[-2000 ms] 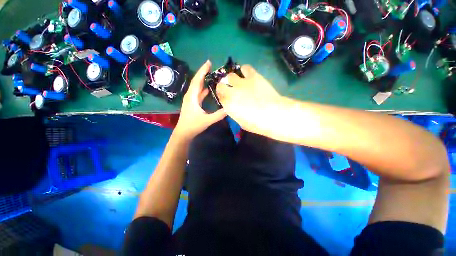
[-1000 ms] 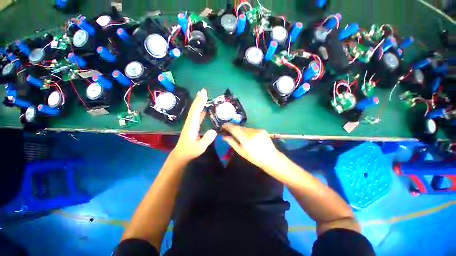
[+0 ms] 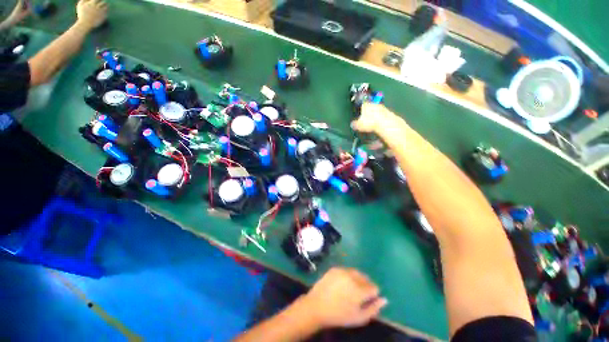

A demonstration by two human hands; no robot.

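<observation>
My right hand (image 3: pixel 377 121) reaches out to the far side of the green bench. Its fingers are on a black unit (image 3: pixel 361 99) with a blue cell, partly hidden by the hand. My left hand (image 3: pixel 344 297) is at the bench's near edge, its fingers curled, with nothing visible in it. One unit (image 3: pixel 310 239) with a silver-white disc and a blue cell sits just beyond my left hand, not touched. A small green circuit board (image 3: pixel 254 238) lies beside it on wires.
Partly assembled units crowd the bench (image 3: pixel 374 230), left and right. Single units (image 3: pixel 214 51) stand along the far side. Beyond are a black tray (image 3: pixel 324 28), a white fan (image 3: pixel 544 93) and a white plastic bag (image 3: pixel 431 63). Another person's arm (image 3: pixel 57 53) reaches in at upper left. A blue stool (image 3: pixel 67 234) stands below.
The view has turned and shows the bench's far side. My right hand has moved from the near edge to the far side, with a unit at its fingers. My left hand has curled.
</observation>
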